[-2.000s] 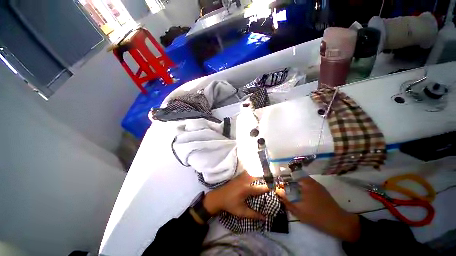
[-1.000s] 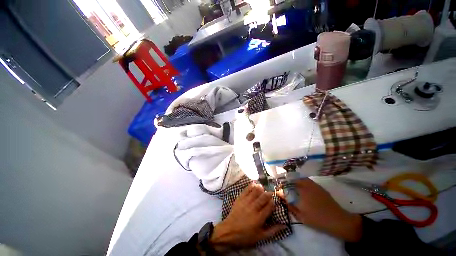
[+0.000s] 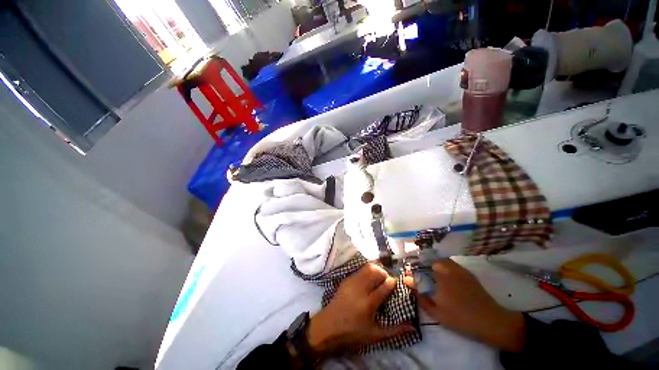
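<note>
A black-and-white checked fabric panel lies under the presser foot area of the white sewing machine. It joins pale grey-white fabric bunched left of the needle. My left hand lies on the checked fabric, fingertips bent close to the foot, pressing and holding it. My right hand is right of the foot, its fingertips at the fabric's right edge, partly hidden by machine parts. The needle itself is lost in glare.
Scissors with orange-red and yellow handles lie right of my right hand. Brown plaid cloth drapes over the machine arm. Behind stand a pink bottle and a large thread spool. A checked and grey garment pile lies at the table's rear left.
My left hand has shifted from beside the foot to lower on the checked panel. More checked fabric now shows left of the foot, beside the pale fabric. The right hand stays near the foot.
</note>
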